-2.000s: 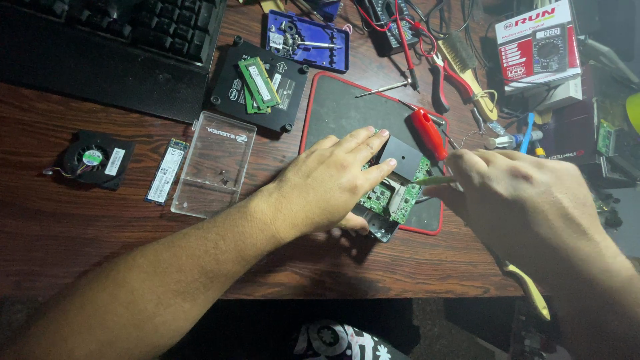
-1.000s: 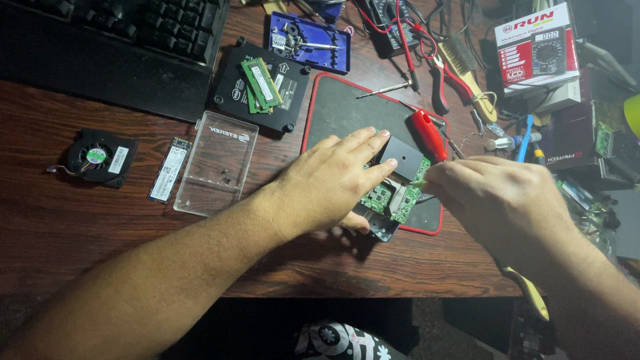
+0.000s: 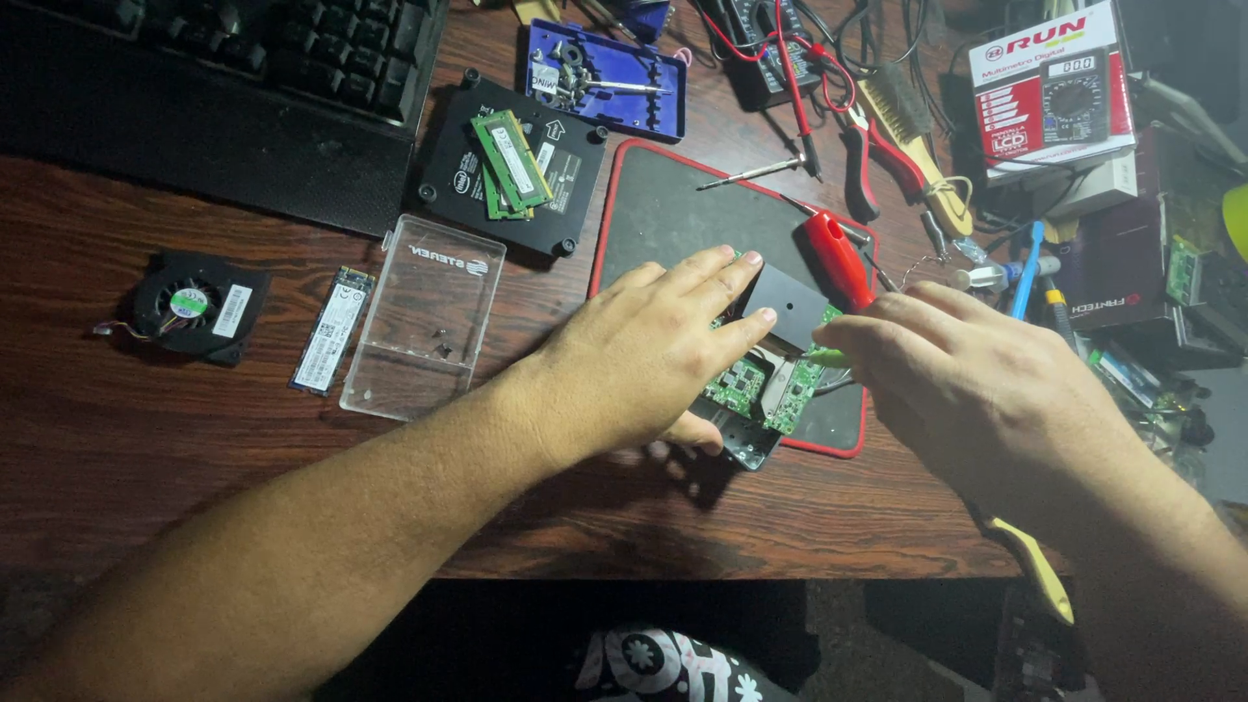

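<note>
My left hand (image 3: 663,361) grips a small computer's green circuit board (image 3: 738,388) and black housing, its fingers over the top and its thumb at the lower left edge. A dark plate (image 3: 788,304) covers the board's upper part. My right hand (image 3: 960,380) is at the board's right side with fingers closed around a small tool (image 3: 829,359) with a green part; its tip is too small to make out. The housing rests on a grey mat (image 3: 673,214) with a red border. A red-handled tool (image 3: 838,261) lies just above my right hand.
Left lie a blower fan (image 3: 198,306), an M.2 card (image 3: 333,331), a clear plastic case (image 3: 424,317) with small screws, and a black cover (image 3: 458,136) bearing memory modules (image 3: 512,161). Behind are a blue tray (image 3: 609,78), pliers (image 3: 882,161), a brush (image 3: 921,146) and a multimeter box (image 3: 1053,93).
My right hand's grip and angle have shifted slightly at the board's right side. My left hand stays in place.
</note>
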